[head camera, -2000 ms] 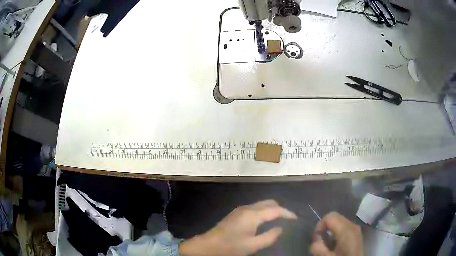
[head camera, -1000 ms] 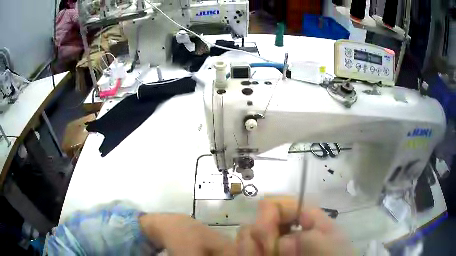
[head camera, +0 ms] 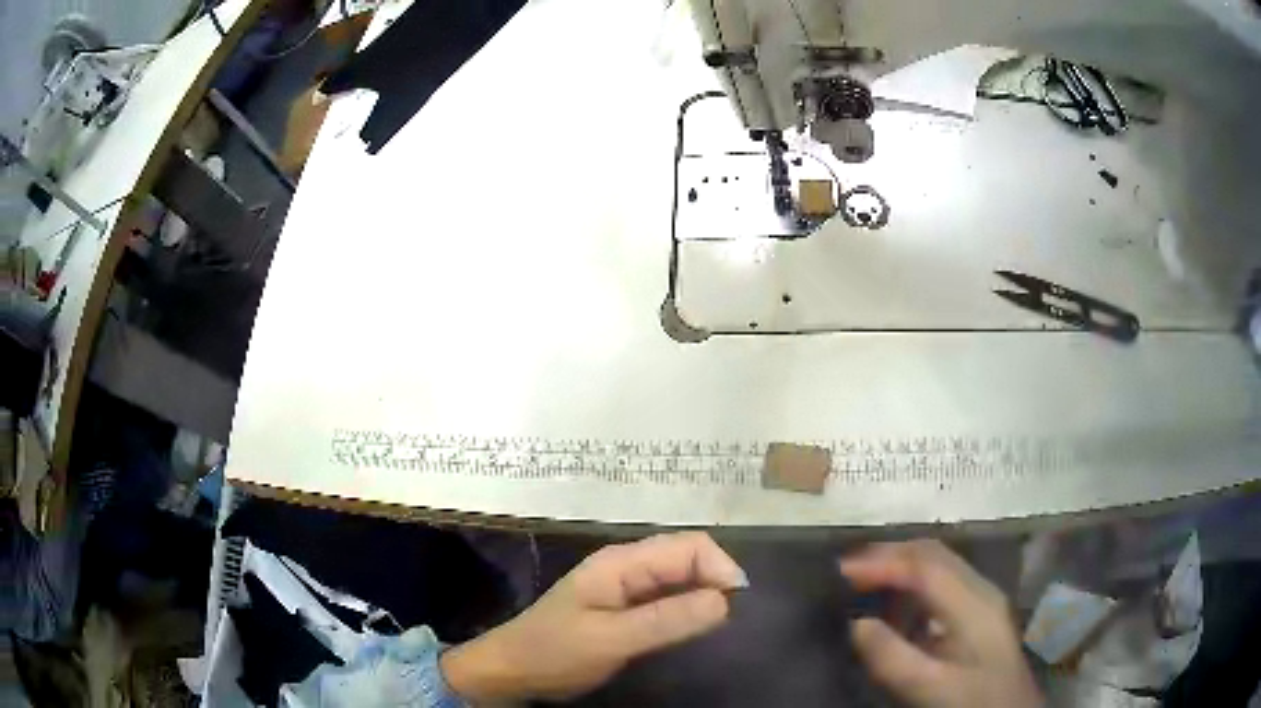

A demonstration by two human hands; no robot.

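My left hand (head camera: 602, 616) is below the table's front edge, over dark fabric (head camera: 781, 657) on my lap. Its thumb and forefinger tips are close together, with a tiny pale spot at the tip; I cannot tell if they hold something. My right hand (head camera: 947, 622) is to its right, blurred, fingers curled, with a gap between forefinger and thumb. A small dark patch shows in that gap, but I cannot tell if it is held. No thin pale point shows at either hand.
Black thread snips (head camera: 1068, 306) lie right of the needle area of the sewing machine (head camera: 747, 83). A brown patch (head camera: 798, 468) sits on the printed ruler (head camera: 553, 459). Looped scissors (head camera: 1086, 97) lie top right, black fabric (head camera: 429, 62) top left. White pieces (head camera: 1072, 622) are below the edge at right.
The view tilted up to the machine head with my hands raised together around a thin tool, then came back down. My hands are now apart below the edge, and the tool no longer shows.
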